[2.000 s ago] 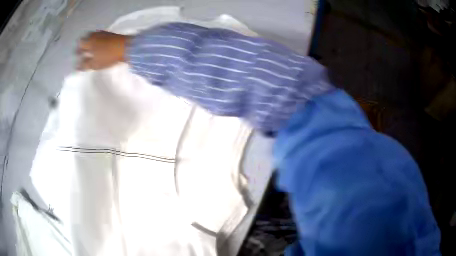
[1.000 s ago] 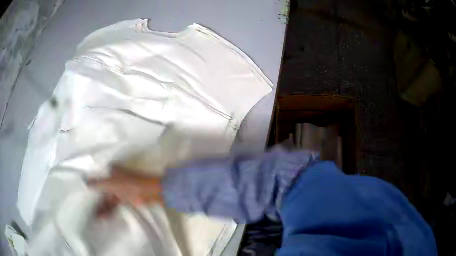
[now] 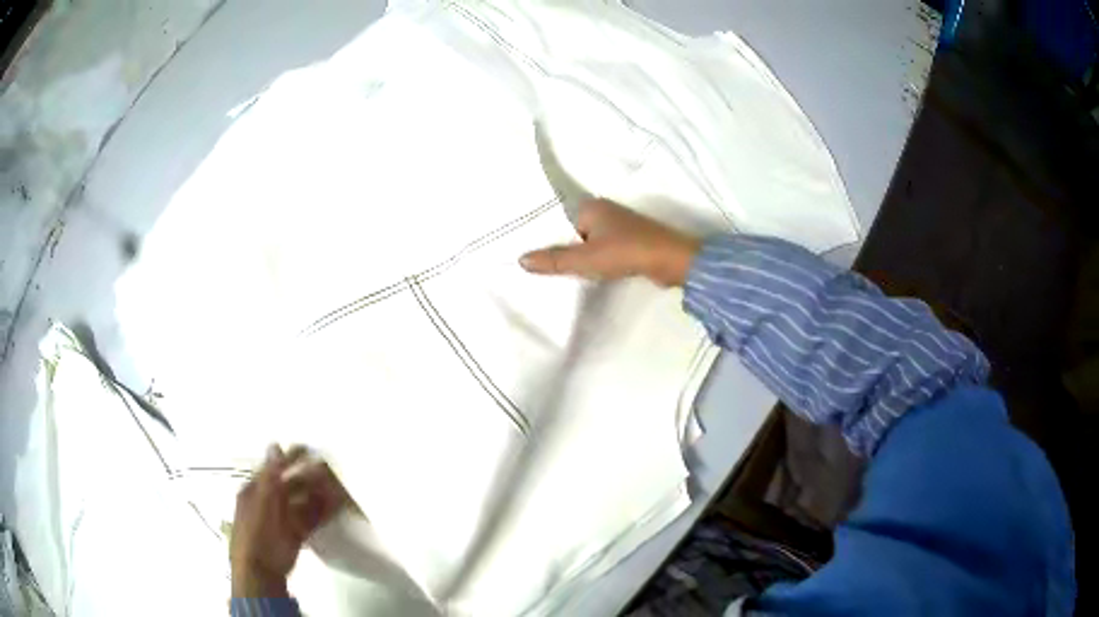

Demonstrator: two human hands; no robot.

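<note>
An off-white back panel [image 3: 362, 386] with dark double seams meeting in a T lies over other off-white panels [image 3: 747, 145] on the grey table. My left hand [image 3: 280, 512] is at the lower left, its fingertips closed on the panel's lower edge, which is slightly lifted. My right hand [image 3: 615, 247] is at the panel's upper right, by a curved edge and one end of the seam. One digit points left over the cloth; whether the others grip the edge cannot be told. A soft fold runs down from this hand.
More off-white cloth [image 3: 115, 482] with a double seam lies at the lower left. The grey table [image 3: 753, 398] has a curved edge at the right, with dark floor beyond. Dark patterned cloth [image 3: 723, 573] shows below the edge. Something blue is at the upper right corner.
The view has shifted, and the panels appear further right. My left hand has come into view at the cloth. My right hand has moved up and right. The T-shaped seams now show on top.
</note>
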